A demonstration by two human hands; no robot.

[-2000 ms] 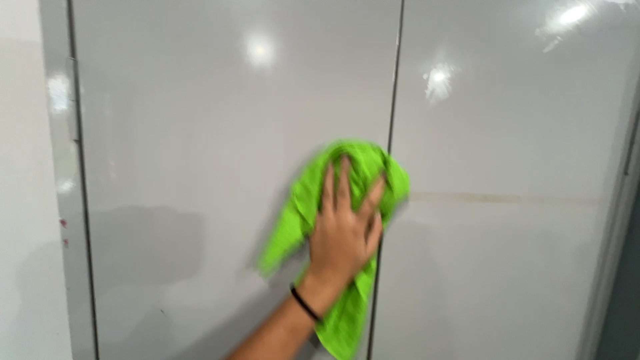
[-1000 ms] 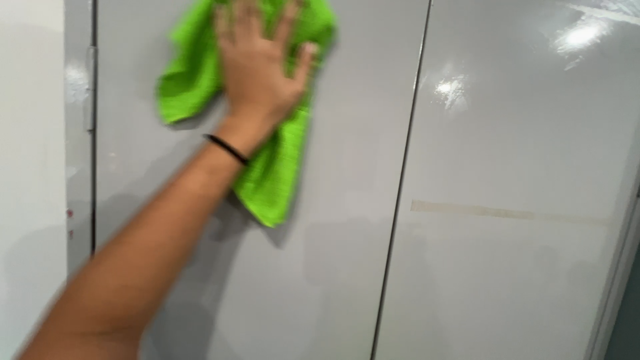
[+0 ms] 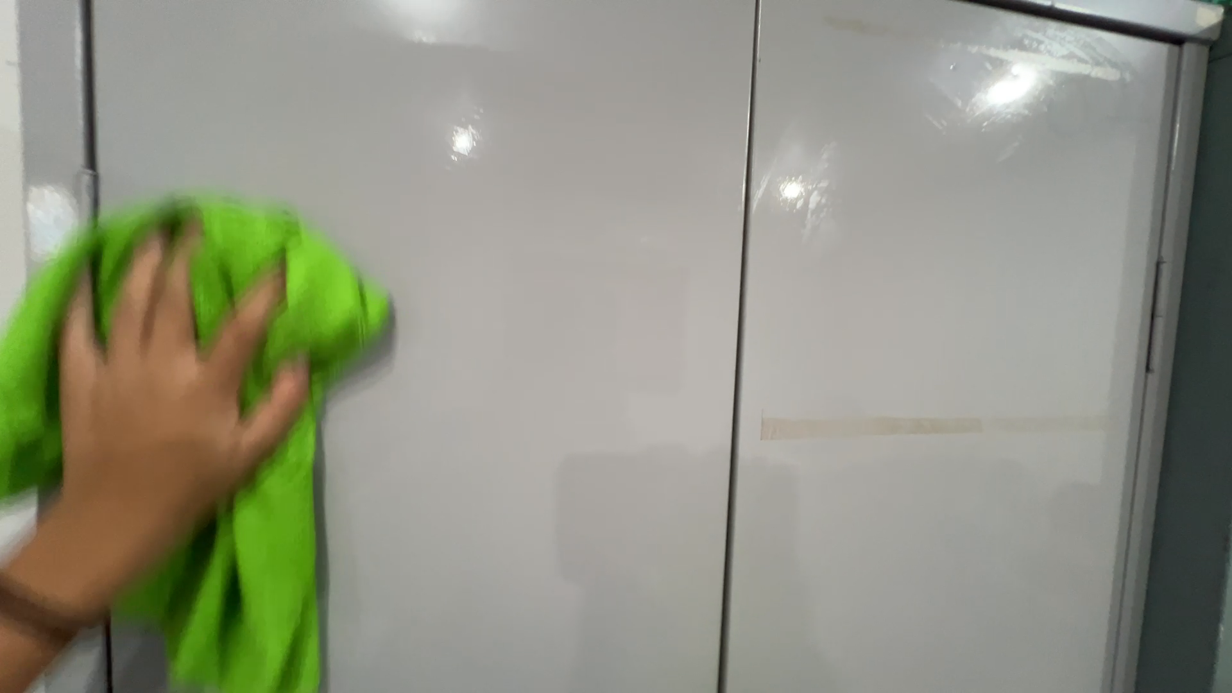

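My left hand (image 3: 168, 404) lies with its fingers spread over a bright green cloth (image 3: 274, 568) and presses it against the left door (image 3: 539, 318) of a glossy grey cabinet. The cloth is bunched under the fingers, covers part of the door's left edge and hangs down below the hand. A dark band circles the wrist. Hand and cloth are somewhat blurred. My right hand is out of view.
The right door (image 3: 924, 577) stands closed beside the left one, with a thin dark gap between them. A beige tape-like strip (image 3: 871, 426) runs across it. The cabinet's frame (image 3: 1145, 462) edges the right side, with a darker surface beyond.
My left hand and the cloth were by the gap between the doors, then high on the left door; now they are lower and at that door's left edge.
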